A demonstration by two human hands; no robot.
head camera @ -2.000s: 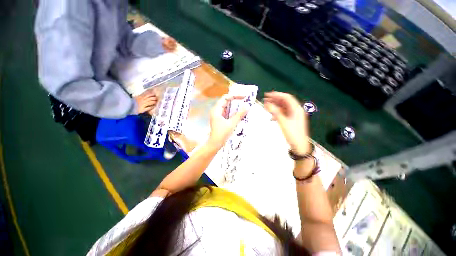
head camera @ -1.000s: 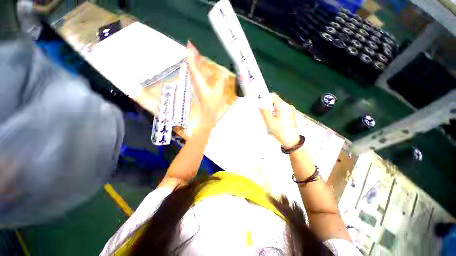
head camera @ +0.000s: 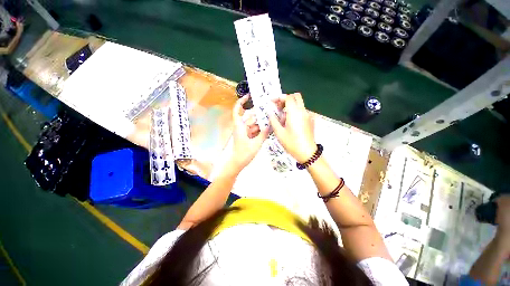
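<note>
A long white sticker sheet [head camera: 258,56] with small dark three-armed prints stands up from both hands, above the far edge of the bench. My left hand [head camera: 248,134] grips its lower end from the left. My right hand [head camera: 295,125] grips the same end from the right, fingertips close to the left ones. A black cylinder [head camera: 242,88] shows just behind the sheet, partly hidden by it; I cannot tell whether it is held. More printed stickers [head camera: 278,153] lie on the white paper below my hands.
Printed sticker strips [head camera: 160,146] lie on the bench at left, near a large white sheet [head camera: 117,78]. A blue stool [head camera: 113,176] stands below. Black cylinders [head camera: 373,104] are on the green belt, trays of cylinders [head camera: 382,25] beyond. A white metal post [head camera: 414,129] and another person's arm [head camera: 492,254] are at right.
My left hand has come back to the sheet and now grips it beside my right hand. The sheet stands more upright. The view has shifted, and the grey-sleeved person at left is out of view.
</note>
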